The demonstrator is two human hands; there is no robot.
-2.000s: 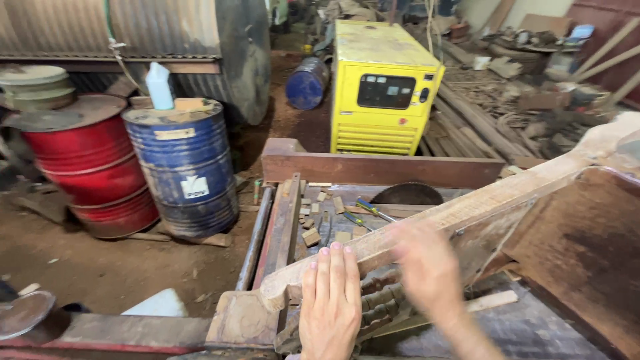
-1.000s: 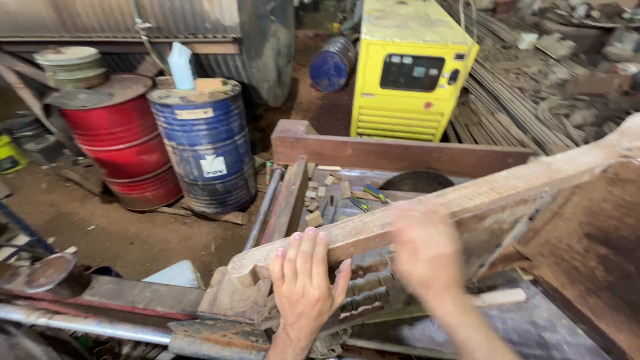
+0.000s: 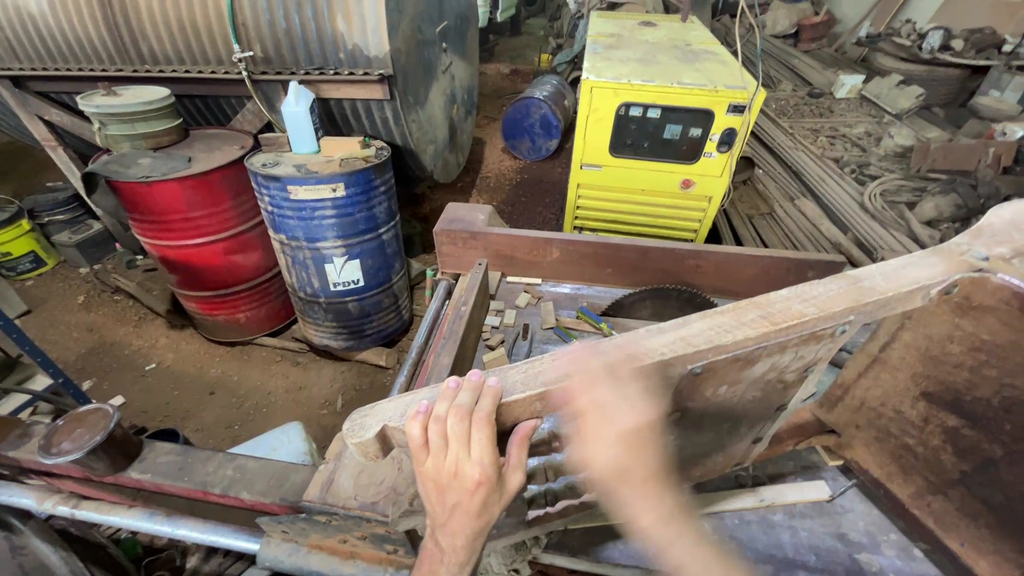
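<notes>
A long shaped wooden rail (image 3: 752, 312), part of a wooden frame with a panel fixed by tacks, runs from lower centre up to the right edge. Its rounded end (image 3: 372, 432) lies near a rough wood block. My left hand (image 3: 464, 456) rests over the rail close to that end, fingers across the top and thumb on the near side. Blurred by motion, my right hand (image 3: 612, 408) is at the rail further right; whether it holds anything is hidden by the blur.
Beyond the rail, a circular saw blade (image 3: 660, 302) rises from a work surface with wood offcuts (image 3: 548, 314) and pliers (image 3: 520, 342). Blue (image 3: 332, 240) and red (image 3: 200, 232) drums stand at the left, a yellow generator (image 3: 656, 120) behind. A lidded tub (image 3: 84, 436) sits on the left beam.
My left hand has shifted from lying flatter on the rail to gripping round it with the thumb on the near side. My right hand stays blurred near the same part of the rail.
</notes>
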